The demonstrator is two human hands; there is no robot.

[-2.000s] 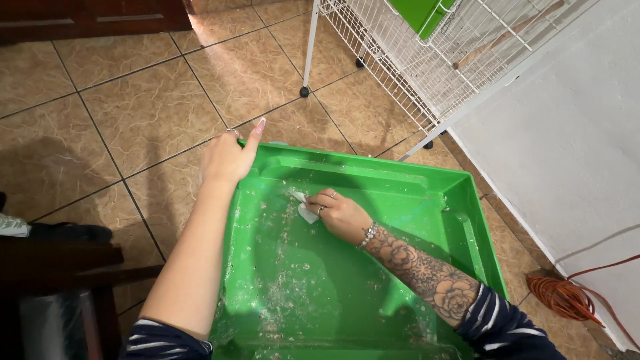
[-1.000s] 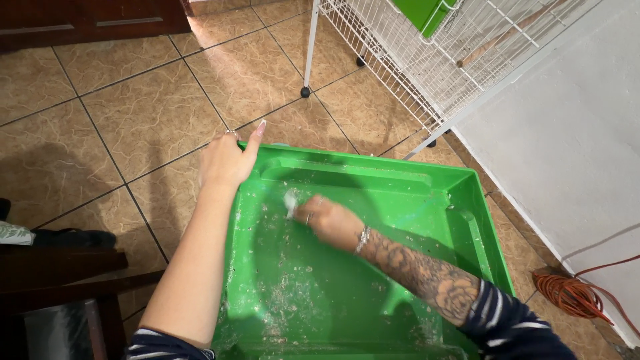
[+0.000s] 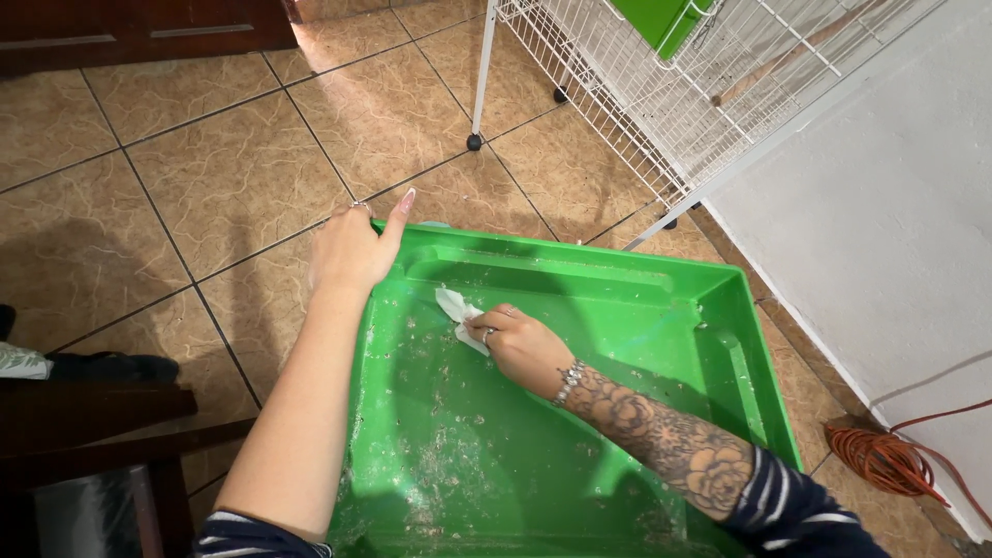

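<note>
A green plastic tray (image 3: 535, 442) with a raised rim lies below me, its floor marked with whitish dried residue and specks, thickest at the lower left. My left hand (image 3: 353, 248) grips the tray's far left corner, thumb over the rim, the other fingers partly hidden outside it. Inside the tray, my right hand (image 3: 523, 345) pinches a crumpled white tissue or wipe (image 3: 461, 318) against the floor near that corner. Rings are on both hands, and a bracelet circles the right wrist.
A white wire cage (image 3: 620, 116) on castered legs stands beyond the tray, beside a white wall (image 3: 868, 201). A coiled orange cord (image 3: 880, 459) lies at the right. Dark wooden furniture (image 3: 93, 418) stands at the left on the tiled floor (image 3: 209, 170).
My right hand and the white tissue have shifted slightly about the tray's upper left floor area. My left hand has stayed on the corner.
</note>
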